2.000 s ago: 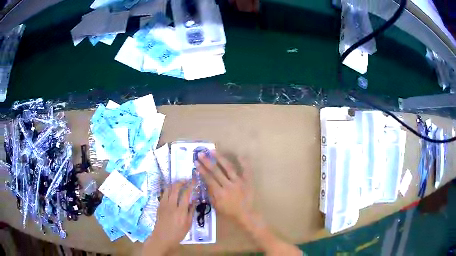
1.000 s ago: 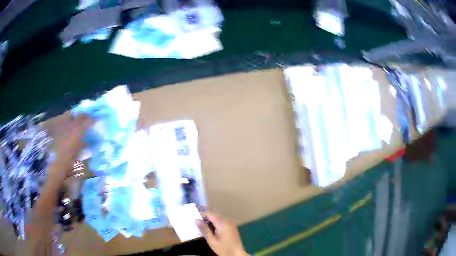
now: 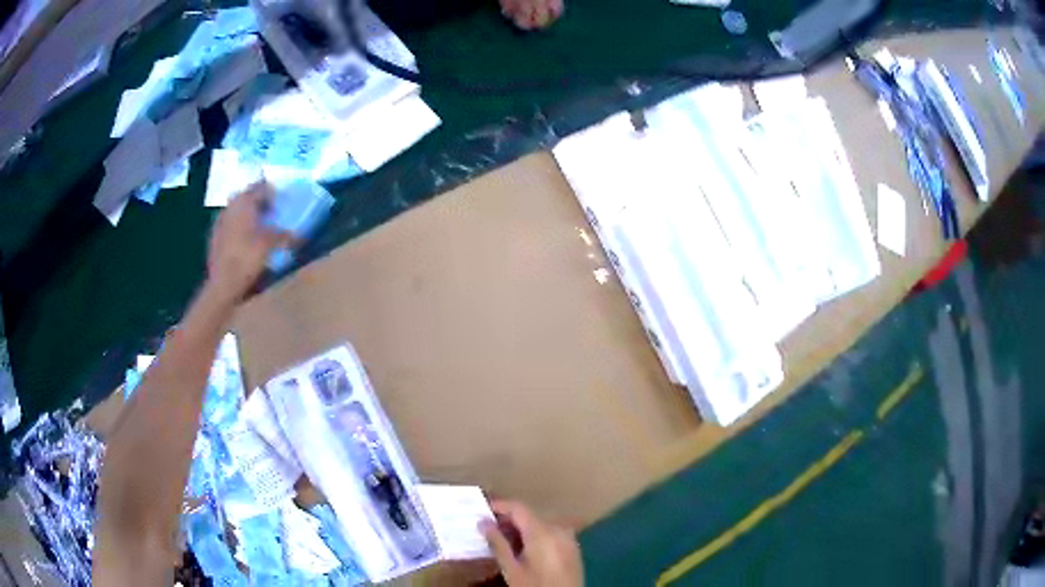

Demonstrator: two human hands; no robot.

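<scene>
My left hand (image 3: 243, 243) is over the near edge of the green belt, gripping a light blue leaflet (image 3: 300, 213). My right hand (image 3: 533, 548) is at the bottom centre, partly cut off by the frame edge, with its fingers on a white card (image 3: 458, 518). The card touches the lower right side of a blister tray (image 3: 353, 459). The tray lies tilted on the brown bench and holds a coiled black cable (image 3: 387, 495). A heap of blue and white leaflets (image 3: 264, 539) lies to the left of the tray, partly hidden by my left forearm.
White boxes (image 3: 733, 229) lie side by side on the bench's right part, with slim dark items (image 3: 917, 138) beyond. Clear bagged parts (image 3: 57, 493) are at lower left. Leaflets and a filled tray (image 3: 344, 75) ride the belt. Another person's hand (image 3: 532, 12) shows at the top.
The view has swung right. My left hand has gone from the leaflet heap to the belt edge with a blue leaflet. My right hand remains at the white card by the tray.
</scene>
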